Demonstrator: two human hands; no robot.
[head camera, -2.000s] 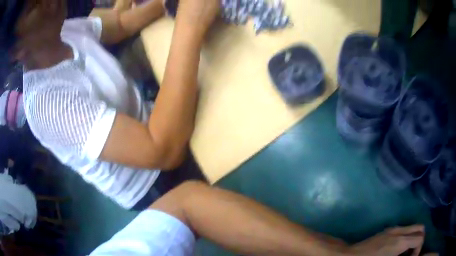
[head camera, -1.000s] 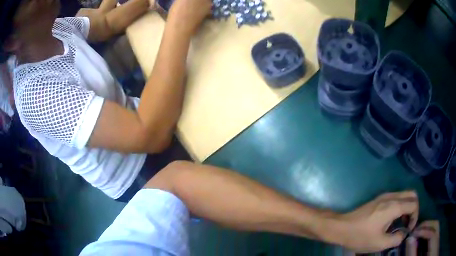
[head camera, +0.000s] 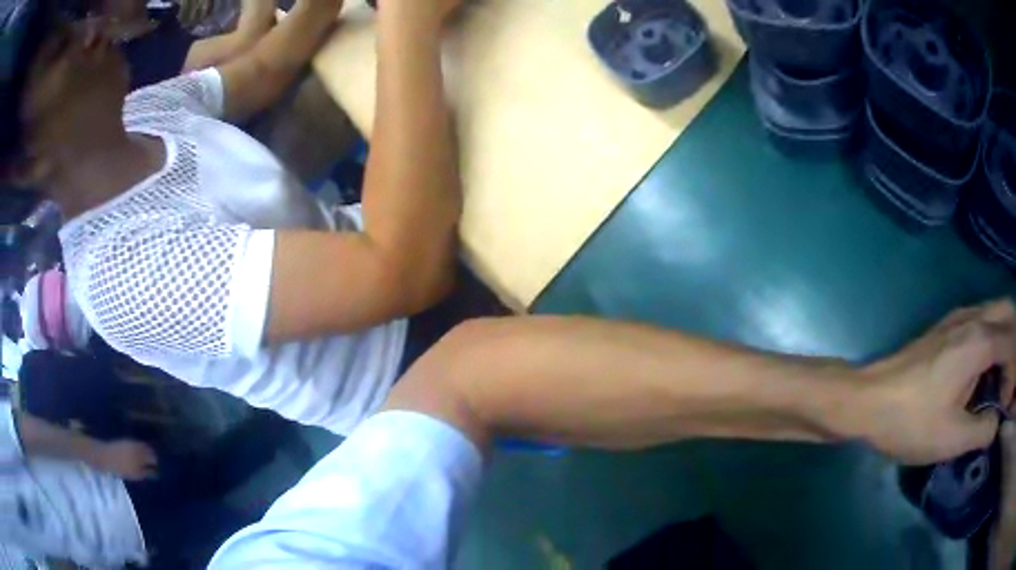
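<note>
My left hand (head camera: 941, 390) is at the right edge, at the end of my bare forearm and light blue sleeve. Its fingers are closed on the rim of a dark plastic housing (head camera: 960, 490), which is tilted and partly cut off by the frame edge. The round hub inside the housing shows below my fingers. A small part of my right hand (head camera: 1007, 473) shows at the far right edge beside the housing. Most of it is out of the picture, so its grip cannot be seen.
Stacked dark housings (head camera: 925, 61) stand along the upper right of the green tabletop (head camera: 713, 245). One single housing (head camera: 652, 50) sits on the tan table (head camera: 535, 145). A person in a white mesh top (head camera: 167, 278) sits at the left. A dark patch (head camera: 682, 548) lies at the bottom.
The view has shifted, so the neighbour's metal fittings are out of frame and the stacks sit higher. More of the housing at my left hand now shows.
</note>
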